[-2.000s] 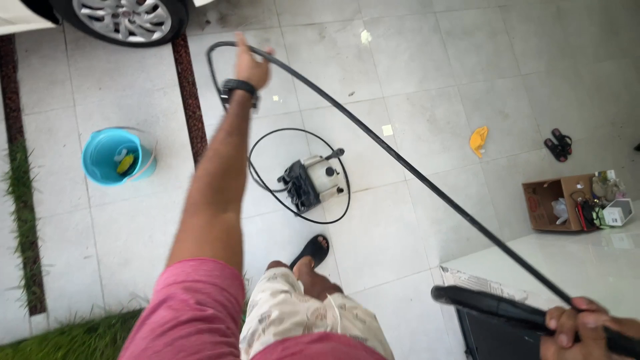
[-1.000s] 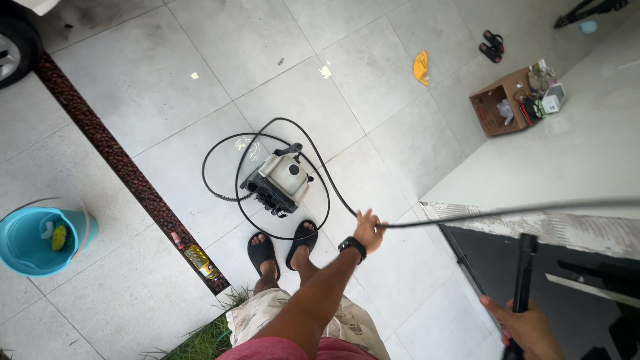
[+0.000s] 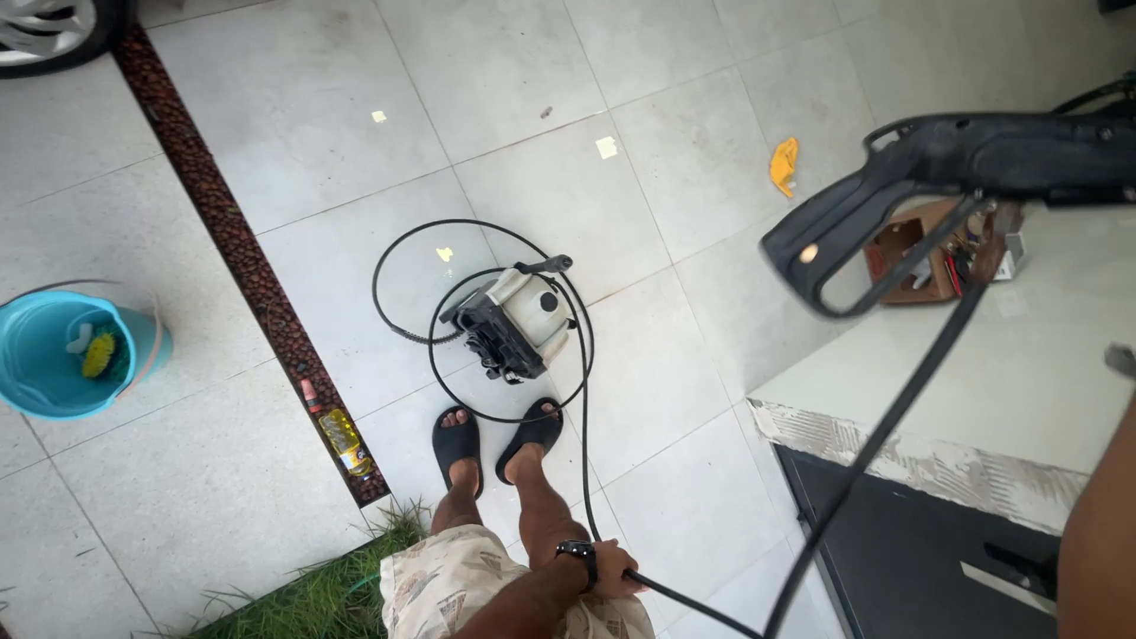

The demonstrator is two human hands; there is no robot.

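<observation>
My left hand (image 3: 612, 570), with a black watch on its wrist, is closed around the black hose (image 3: 586, 461) in front of my shorts. The hose loops on the tiles around a white and black pressure washer (image 3: 528, 324), just ahead of my sandals, and continues right, up to a black spray gun (image 3: 932, 169). The gun looms large at the upper right, its handle pointing down-left and its far end cut off by the frame. Only my right forearm shows at the lower right edge; the hand itself is out of view.
A turquoise bucket (image 3: 146, 355) with a yellow item inside stands left. A pebble strip (image 3: 222, 213) holds a bottle of yellow liquid (image 3: 344, 439). A car wheel (image 3: 53, 35) is top left, grass (image 3: 328, 586) below. A yellow cloth (image 3: 784, 167) and cardboard box (image 3: 923, 293) lie right.
My left hand, still on the hose, has come down in front of my shorts. The black spray gun now shows at the upper right. My right hand, visible one second ago, has left the view.
</observation>
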